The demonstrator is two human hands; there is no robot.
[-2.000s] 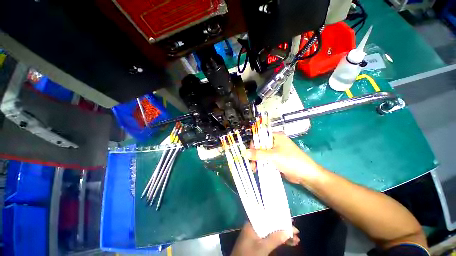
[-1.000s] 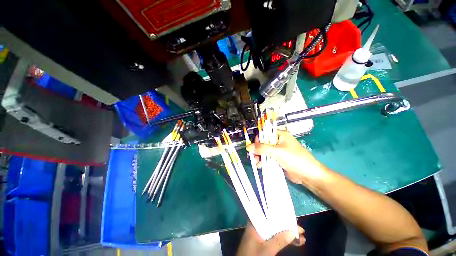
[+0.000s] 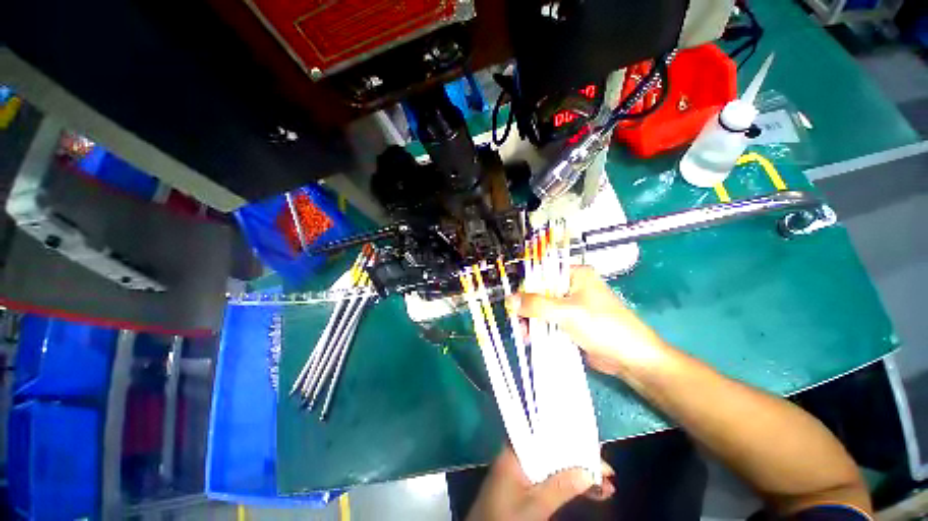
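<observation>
A fanned bunch of white wires (image 3: 560,407) with orange-yellow tips points up at the crimping machine's dark die (image 3: 478,229). My left hand (image 3: 534,494) is shut on the near ends of the bunch at the bottom of the view. My right hand (image 3: 585,315) holds the bunch near the tips on its right side, thumb and finger at one wire beside the die. A few wires at the left of the bunch stand apart from the rest. Whether a tip is inside the die cannot be told.
A separate bundle of greyer wires (image 3: 336,341) lies at left on the green table (image 3: 407,427). A terminal strip (image 3: 290,298) enters from left. A metal rail (image 3: 692,219) runs right. A squeeze bottle (image 3: 717,153), red bin (image 3: 682,102), blue bin (image 3: 275,239) and large blue tray (image 3: 239,407) stand around.
The separated wires at the left of the bunch have shifted; they swung left, then back right towards the die. Both hands keep hold, with small movements. The view has shifted slightly.
</observation>
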